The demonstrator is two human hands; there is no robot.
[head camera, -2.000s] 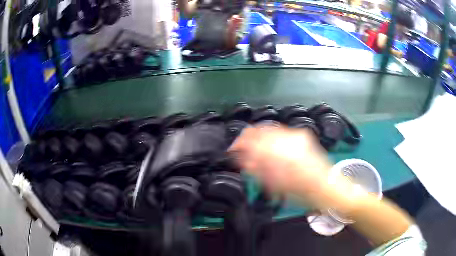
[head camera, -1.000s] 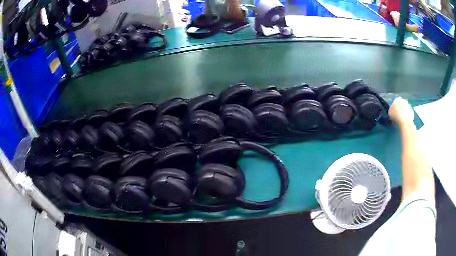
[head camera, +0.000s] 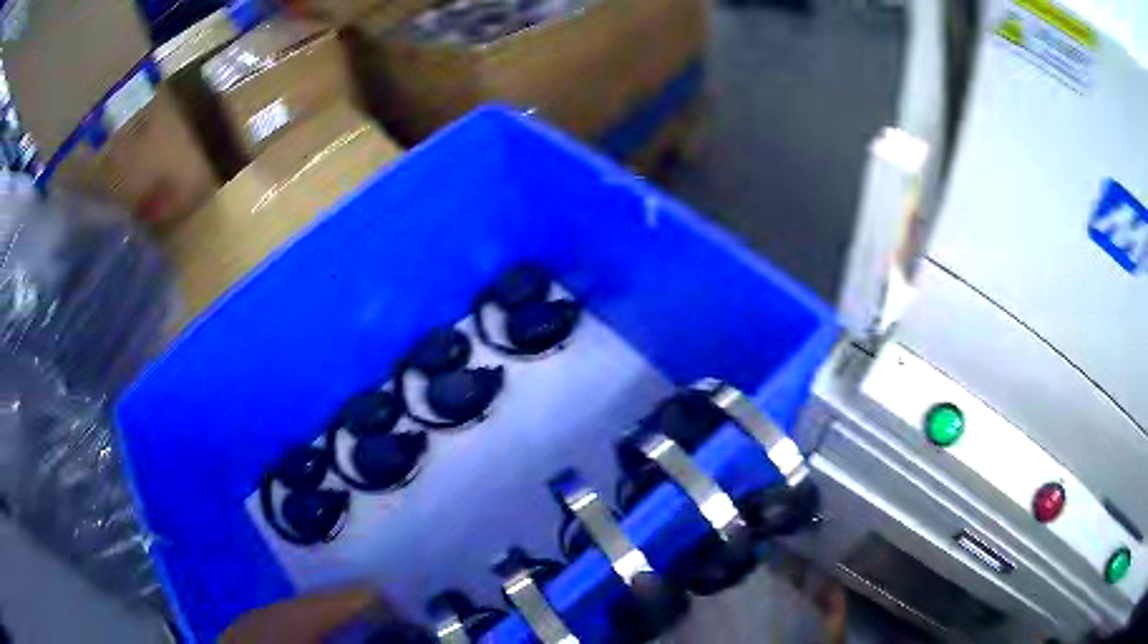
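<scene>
The blue tote (head camera: pixel 340 264) is in the middle, tilted in view. Several black headphones (head camera: pixel 460 393) lie in a diagonal row on its white liner (head camera: pixel 541 421). More black headphones (head camera: pixel 680 484) straddle the tote's near rim, with pale strips across their headbands. A blurred brown patch at the bottom left, over the tote, looks like my left hand (head camera: pixel 309 619), cut off by the edge. A skin-toned patch beside the rightmost headphones looks like part of my right hand (head camera: pixel 825 601), mostly hidden. What either hand holds cannot be told.
The white test chamber (head camera: pixel 1045 189) stands at right, with green buttons (head camera: pixel 944 424) and a red button (head camera: pixel 1049 502) on its ledge. A narrow white post (head camera: pixel 884 227) stands at its corner. Cardboard cartons (head camera: pixel 541 76) are behind the tote. Clear plastic wrapping (head camera: pixel 76 377) is at left.
The view has swung from the green bench with headphone rows and fan to the blue tote and chamber. The arm that reached to the bench's far right is no longer seen there.
</scene>
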